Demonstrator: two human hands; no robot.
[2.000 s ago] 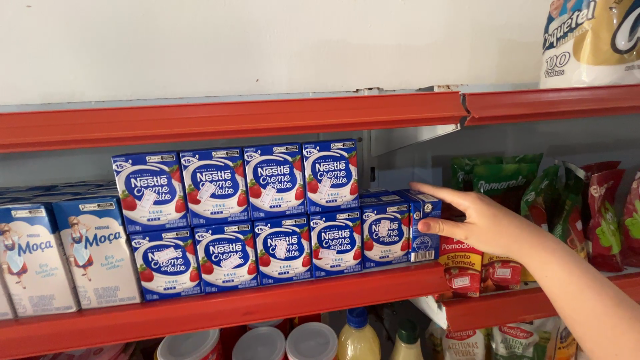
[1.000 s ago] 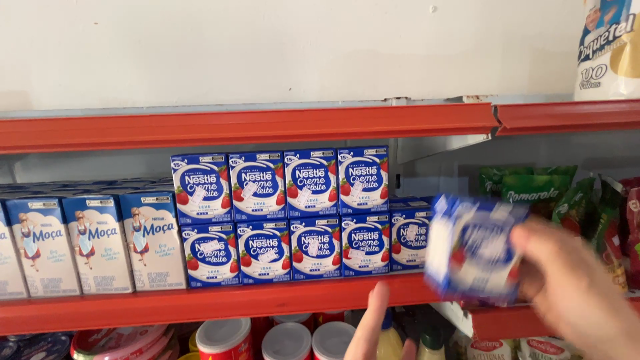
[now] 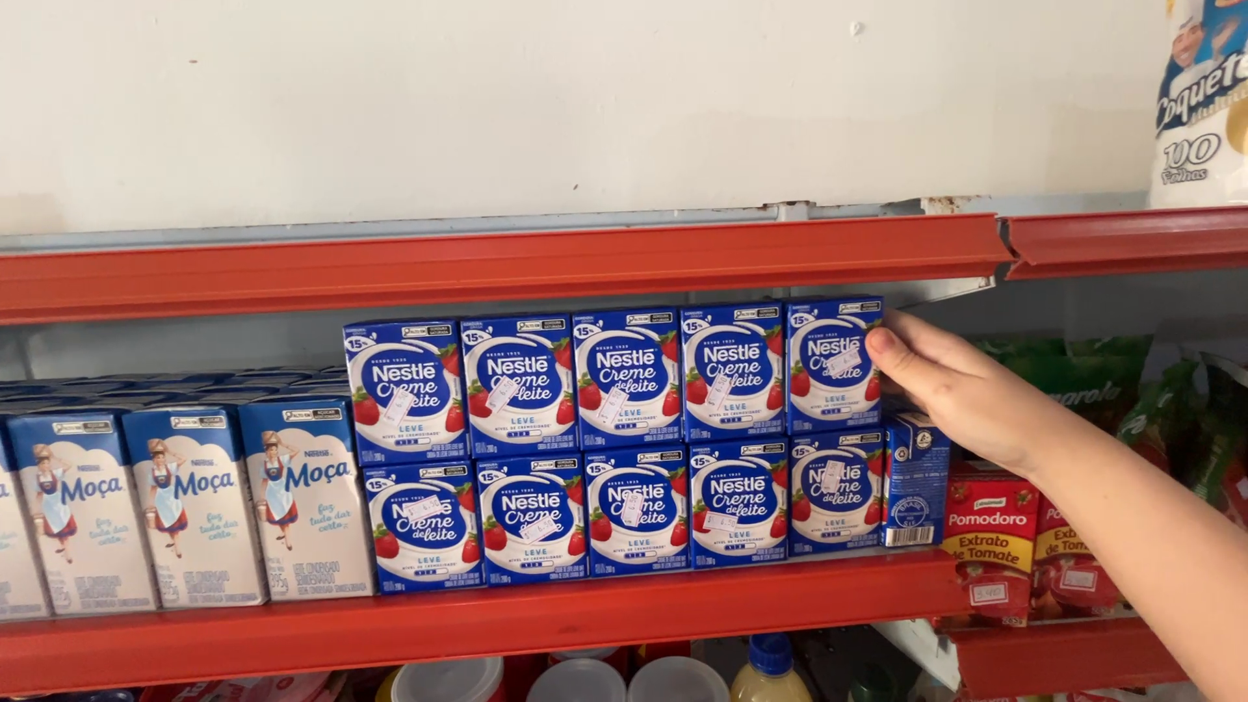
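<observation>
Blue Nestlé cream cartons stand in two stacked rows on a red-edged shelf (image 3: pixel 507 616). My right hand (image 3: pixel 941 375) has its thumb and fingers at the right side of the upper row's rightmost carton (image 3: pixel 835 366), which rests on a lower carton (image 3: pixel 837 490); whether it still grips the carton cannot be told. Beside that lower one, another blue carton (image 3: pixel 916 480) is turned with its narrow side forward. My left hand is not in view.
Moça condensed milk cartons (image 3: pixel 195 507) stand at left. Tomato extract packs (image 3: pixel 990 546) sit at right beneath my forearm. The upper shelf edge (image 3: pixel 487 263) runs close above the cartons. Lidded tubs (image 3: pixel 448 680) and a blue-capped bottle (image 3: pixel 770 668) are below.
The cream carton my right hand held in front of the shelf a second ago now stands at the upper row's right end. My left hand has left the view.
</observation>
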